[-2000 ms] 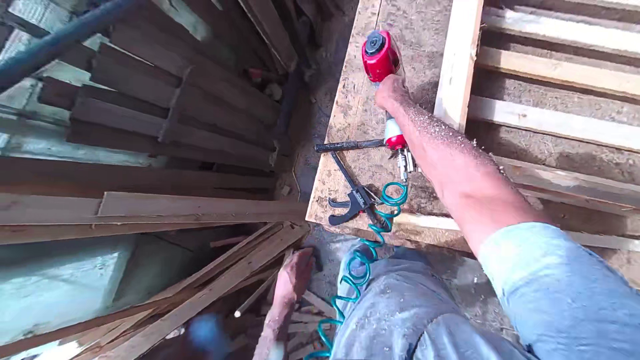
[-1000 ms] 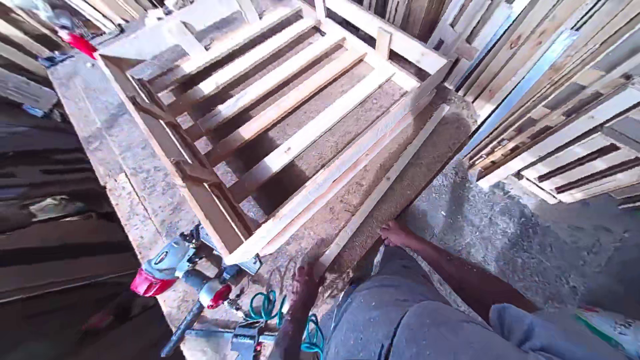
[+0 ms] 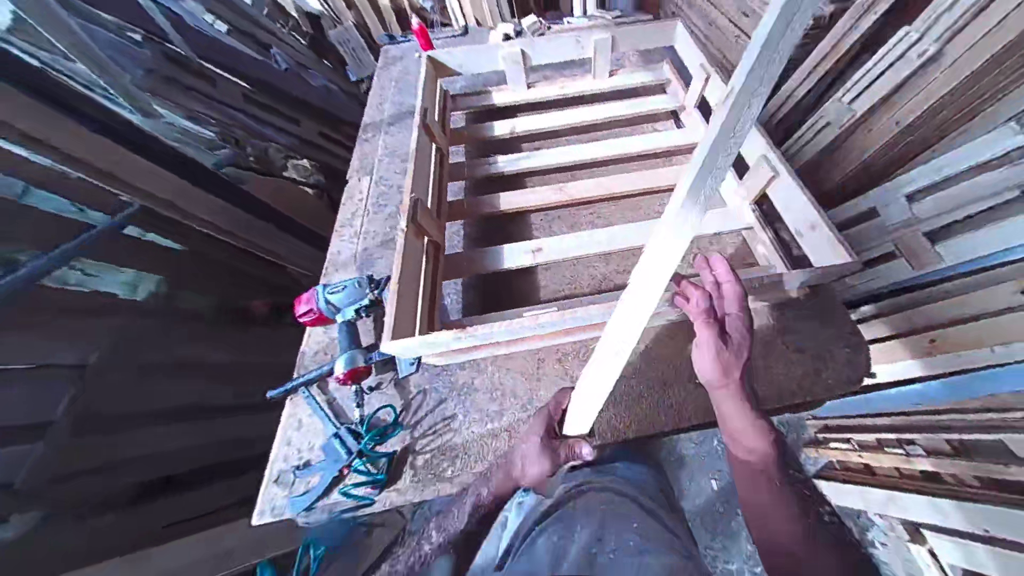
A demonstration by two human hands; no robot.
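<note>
My left hand [image 3: 548, 448] grips the near end of a long wooden batten [image 3: 680, 216], which slants up and to the right over a slatted wooden frame [image 3: 512, 332] lying on the workbench. Close to the batten's right side, my right hand [image 3: 718, 328] is raised with its fingers apart, holding nothing. A red and grey pneumatic nailer [image 3: 344, 300] lies on the bench left of the frame's near left corner. Beside it are a bar clamp [image 3: 324, 456] and a coiled green air hose [image 3: 374, 452].
The plywood bench top [image 3: 472, 408] has its near edge against my body. Wooden slatted panels [image 3: 944, 336] stand at the right, and stacked boards [image 3: 240, 216] line the left. A red bottle-like object [image 3: 421, 34] is at the bench's far left corner.
A second ago the batten lay along the near side of the frame with both hands by it; now it is raised in my left hand. Earlier still, my right hand held the nailer. The view has swung widely.
</note>
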